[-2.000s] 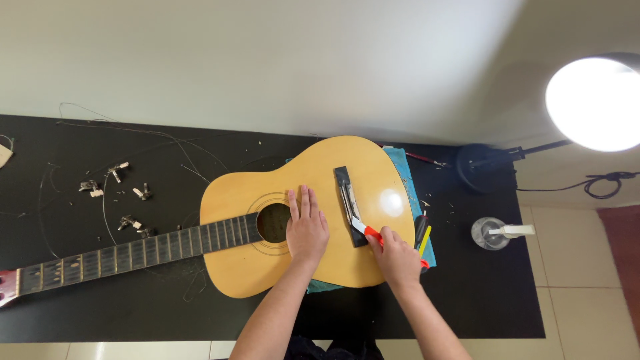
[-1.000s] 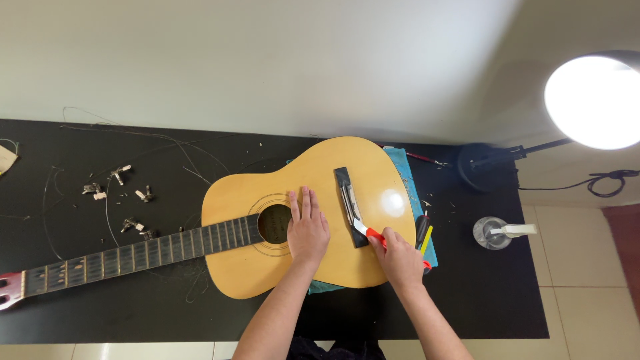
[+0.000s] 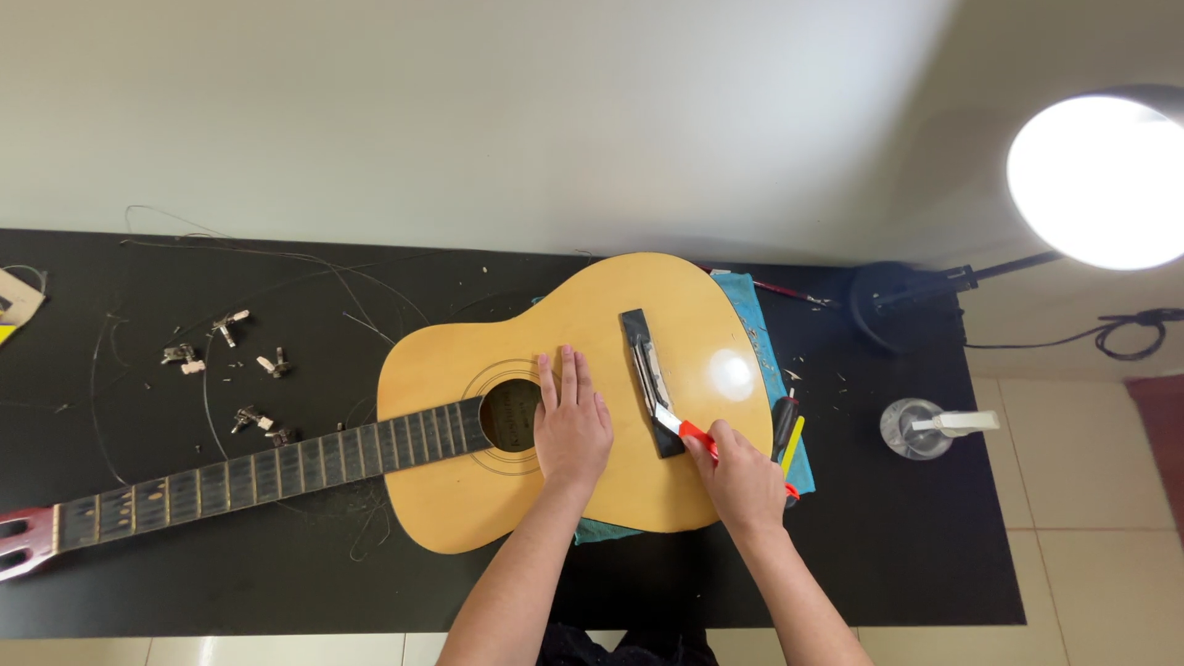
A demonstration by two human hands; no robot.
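An acoustic guitar without strings point(image 3: 444, 499) lies face up on a black table. My left hand point(image 3: 572, 425) rests flat on its top, just right of the sound hole point(image 3: 511, 414), fingers spread a little. In my right hand point(image 3: 745, 476) is a red-handled utility knife point(image 3: 696, 435). Its blade touches the lower part of the dark bridge point(image 3: 635, 326), where a strip of the surface looks pale and rough. The fingers hide part of the knife's handle.
Tuning machines point(image 3: 228, 326) and loose strings point(image 3: 208, 407) lie at the left. A teal cloth point(image 3: 740, 294) shows under the guitar, with a dark-handled tool point(image 3: 784, 418) and a yellow one point(image 3: 793, 444) beside it. A lit lamp point(image 3: 1101, 180) and a spray bottle point(image 3: 916, 430) are at right.
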